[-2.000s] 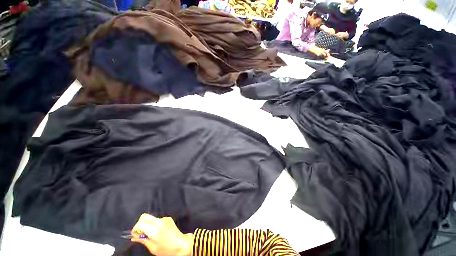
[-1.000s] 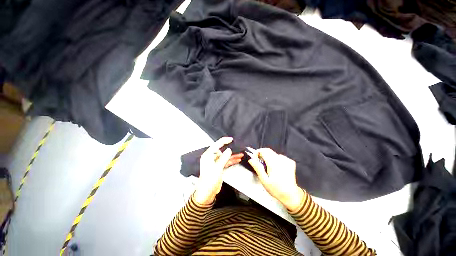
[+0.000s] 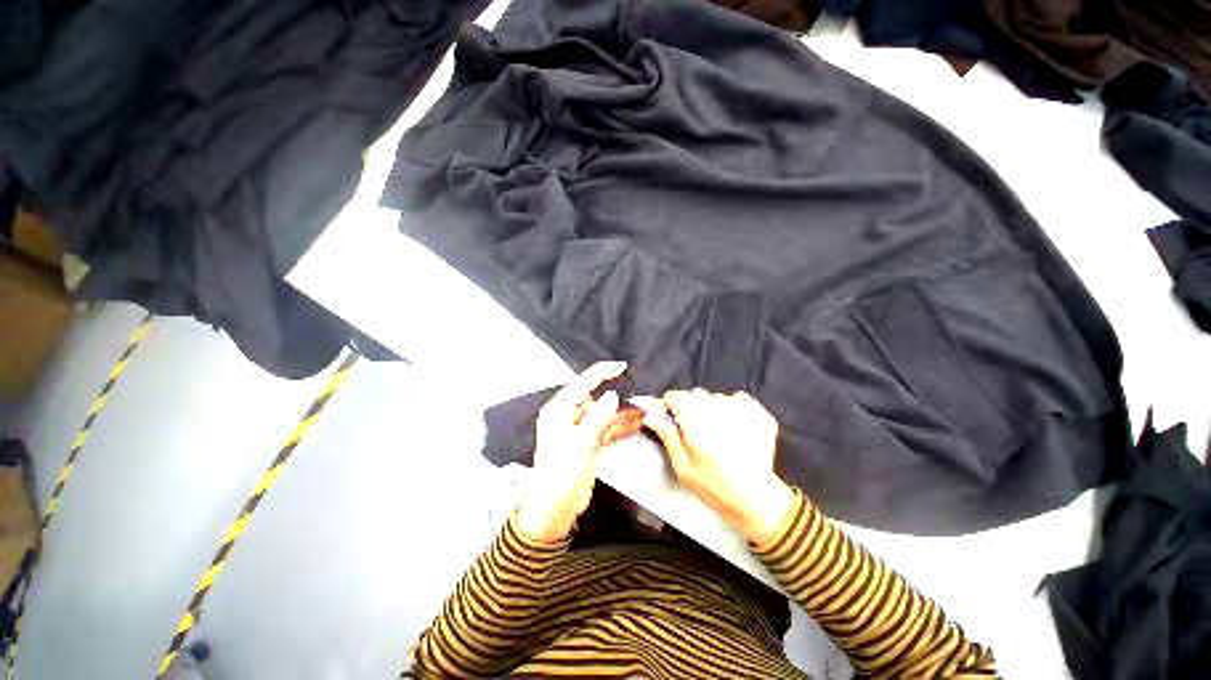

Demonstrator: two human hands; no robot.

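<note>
A large black garment (image 3: 850,199) lies spread on the white table (image 3: 458,299), with stitched rectangular pieces near its lower edge. A narrow part of it hangs past the table's edge beside my left hand. My left hand (image 3: 574,445) holds the garment's edge between its fingers. My right hand (image 3: 724,449) is close against it, its fingertips meeting the left fingertips at the cloth. The right fingers are curled; any tool in them is mostly hidden by the fist.
Heaped dark garments (image 3: 173,146) hang over the table's left side. More dark cloth (image 3: 1142,558) lies at the right, with brown cloth (image 3: 1155,40) at the far right. Yellow-and-black tape (image 3: 259,518) marks the grey floor. Cardboard (image 3: 33,312) shows at the far left.
The view has turned down and left since the oldest frame, and my left hand has come into view. In the last second my right hand has closed in on my left fingertips.
</note>
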